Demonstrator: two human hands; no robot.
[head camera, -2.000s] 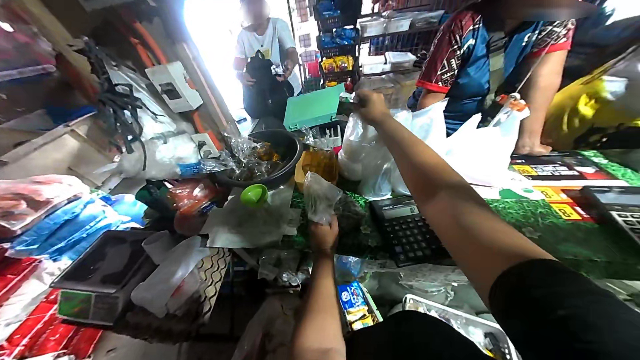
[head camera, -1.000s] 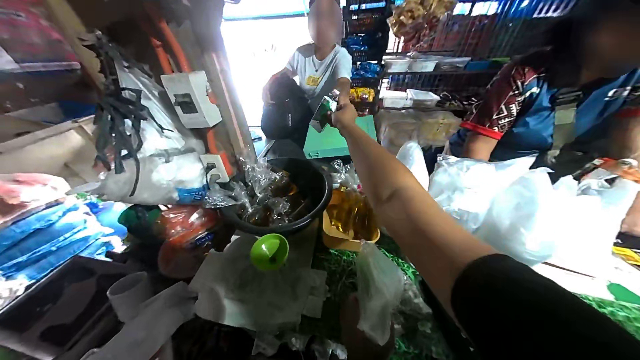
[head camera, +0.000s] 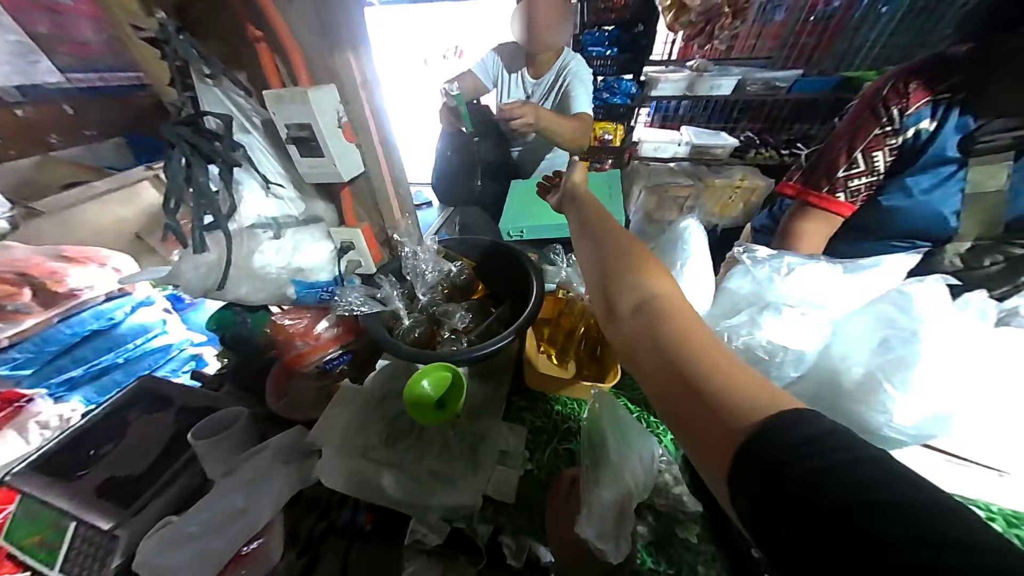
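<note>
My right hand (head camera: 563, 189) reaches out over the far side of the counter, fingers apart and nothing seen in it, by a green box (head camera: 562, 206). Across from it a person in a white shirt (head camera: 552, 88) holds a small green item (head camera: 460, 108). Low in the view my left hand (head camera: 566, 512) is dim and partly hidden behind a translucent plastic bag (head camera: 616, 480); its fingers cannot be made out. Between my hands are a black basin (head camera: 530, 320) with knotted clear bags of dark contents and a yellow container (head camera: 560, 382) with bags of amber liquid. A green scoop or funnel (head camera: 434, 393) lies nearer.
White plastic bags (head camera: 864, 344) cover the right side, before a second person in a patterned shirt (head camera: 904, 160). A weighing scale (head camera: 112, 448) stands at the left. An electrical breaker box (head camera: 314, 134) is on the post, with black straps (head camera: 196, 184) hanging beside it.
The small green item that was at my right hand is now in the other person's hand, and my right hand is empty. The calculator seen earlier is out of view. The view has shifted.
</note>
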